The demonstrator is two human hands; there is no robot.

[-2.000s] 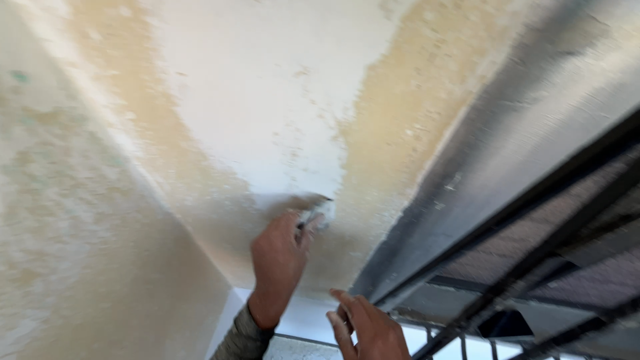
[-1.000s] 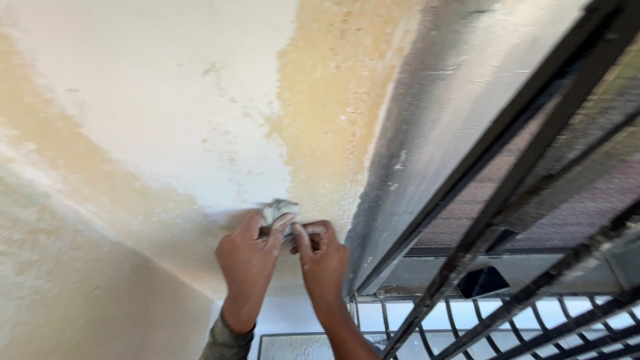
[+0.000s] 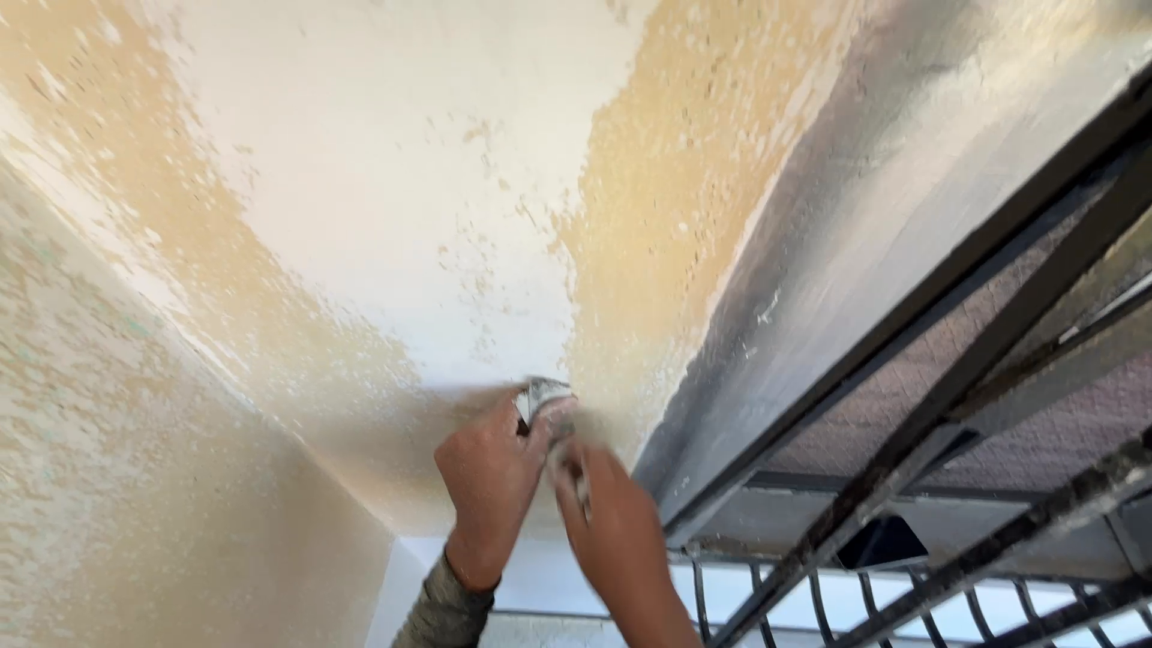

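My left hand [image 3: 490, 481], below a grey-green sleeve, grips a small crumpled greyish-white piece [image 3: 544, 396], perhaps folded sandpaper or cloth; its exact kind cannot be told. It lies near the lower end of a white patch [image 3: 405, 180] on a tan, flaking plaster surface [image 3: 657, 198]. Just right of it my right hand [image 3: 607, 513] is raised, its blurred fingertips at the lower edge of the same piece. Whether those fingers grip it is unclear. White dust marks the skin of my left hand.
Black metal bars [image 3: 918, 405] slant across the right side, with curved bars [image 3: 819, 603] low down. A grey painted band [image 3: 792, 270] runs between plaster and bars. At the left stands a mottled wall [image 3: 117, 432], meeting the plaster along a slanting corner.
My right hand has come up from below, apart from the left two seconds ago, to the piece in my left hand. The view has shifted somewhat.
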